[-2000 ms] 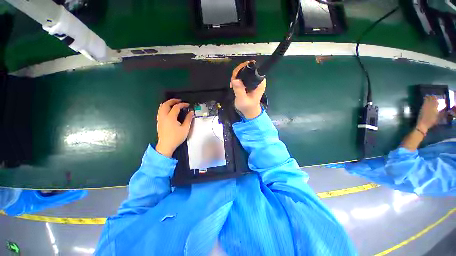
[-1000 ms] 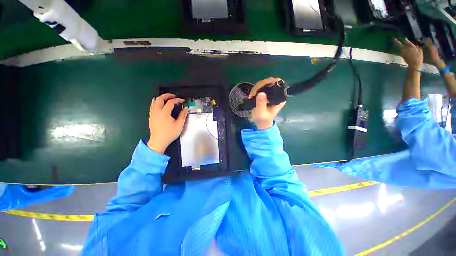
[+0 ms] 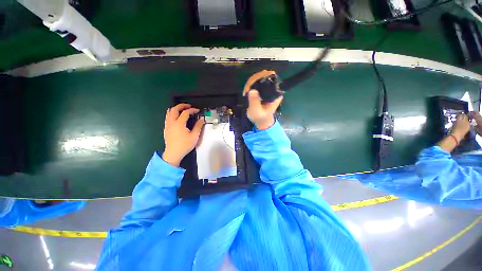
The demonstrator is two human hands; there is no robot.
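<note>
An open tablet device (image 3: 215, 153) with a silver-white centre lies in a black tray (image 3: 214, 188) in front of me. A narrow circuit board (image 3: 216, 114) shows at its far end. My left hand (image 3: 179, 132) rests on the tray's left edge, fingertips beside the board. My right hand (image 3: 261, 106) grips a black corded electric screwdriver (image 3: 268, 88) over the tray's upper right corner. The screwdriver's tip is hidden by the hand. The screw dish is mostly hidden behind my right hand.
A black box with a white band (image 3: 383, 137) lies on the bench at right, on a cord. Beyond the whitish rail (image 3: 211, 53) are more devices (image 3: 317, 18) in black trays. A white tubular arm (image 3: 79, 34) is upper left. Another person's hands (image 3: 460, 129) work at far right.
My right hand and the screwdriver have moved left, from over the round dish to the tray's upper right corner. My left hand stays at the tray. The other person's hands have come down to a device.
</note>
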